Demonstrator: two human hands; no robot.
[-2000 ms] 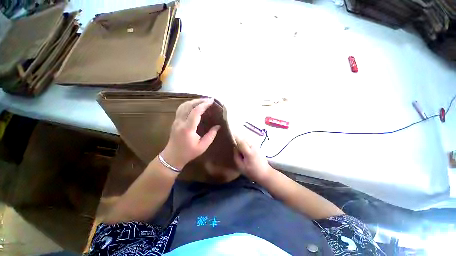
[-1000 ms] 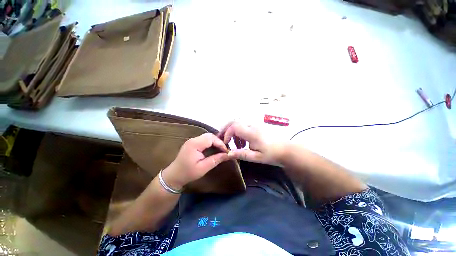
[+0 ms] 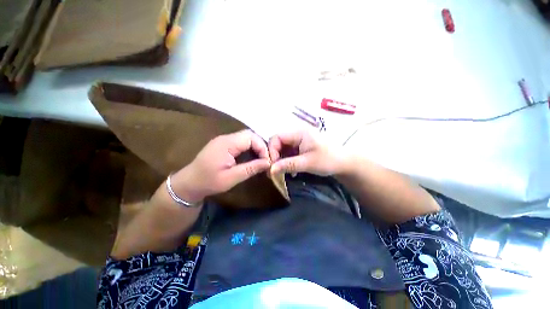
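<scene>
A brown bag body (image 3: 175, 134) lies slanting from the table's near edge down to my lap, its open side facing up and away. My left hand (image 3: 226, 163) pinches the bag's right edge between thumb and fingers. My right hand (image 3: 304, 154) pinches the same edge from the other side, its fingertips touching my left fingertips. A tan edge strip (image 3: 280, 183) shows just below the fingertips. The exact piece between the fingertips is too small to tell. The snips (image 3: 307, 116) lie on the table beyond my right hand.
A red block (image 3: 338, 107) lies beside the snips, with small tan bits (image 3: 336, 74) beyond it. A second red block (image 3: 447, 20) lies farther off. A dark cord (image 3: 446, 119) runs right past a slim tool (image 3: 526, 92). Stacked brown bags (image 3: 105, 30) sit at the upper left.
My right hand came up from the bag's lower edge to meet my left at the edge, and both stay pinching there. The view has shifted, so table items appear higher.
</scene>
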